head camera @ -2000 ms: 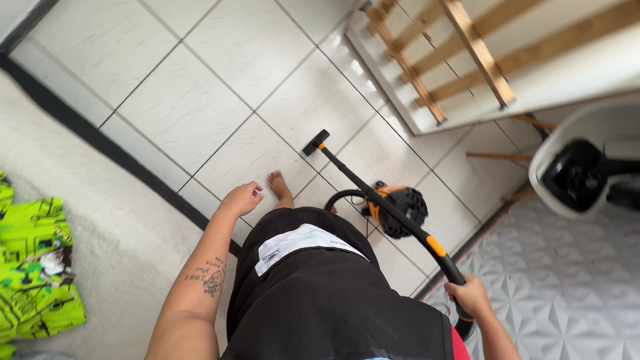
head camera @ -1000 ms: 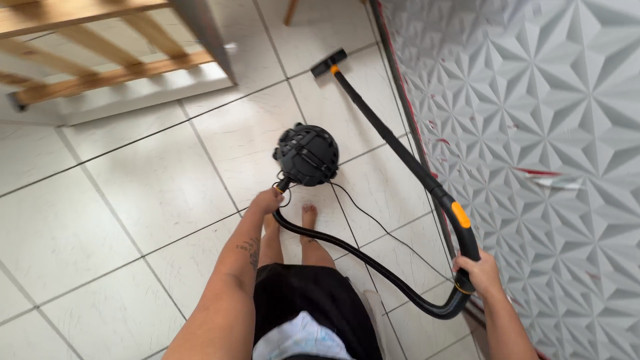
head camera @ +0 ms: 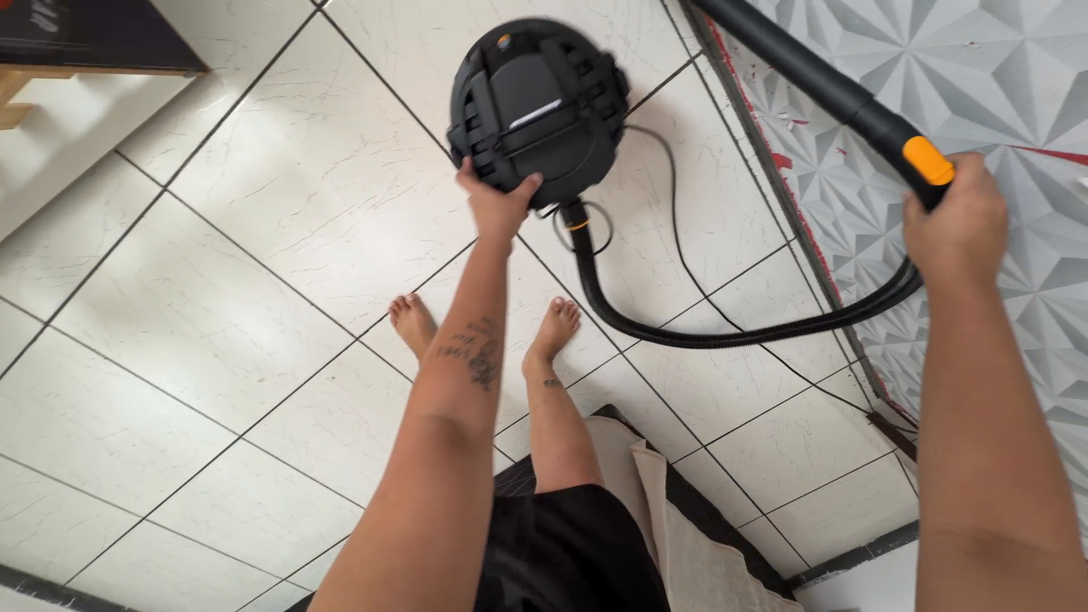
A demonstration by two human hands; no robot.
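Observation:
My left hand (head camera: 500, 197) grips the near edge of the round black vacuum cleaner body (head camera: 540, 110), thumb on top and fingers at its side. At the right, my right hand (head camera: 960, 217) is closed around the vacuum's black wand handle (head camera: 871, 119), just behind its orange part. A ribbed black hose (head camera: 722, 340) curves from the body along the floor side up to the handle. Beside the hose, a thin black power cord (head camera: 676, 221) runs from the body toward the lower right. The wand's far end is out of view.
White floor tiles (head camera: 238, 255) with dark joints lie around my bare feet. A grey wall with a raised geometric pattern (head camera: 892, 51) borders the right. Wood and a dark panel (head camera: 93, 34) stand at the upper left. Beige cloth (head camera: 697, 544) hangs beside my legs.
My left hand, hanging free two seconds ago, has come onto the vacuum body. My right hand keeps hold of the wand handle. The view has turned a lot.

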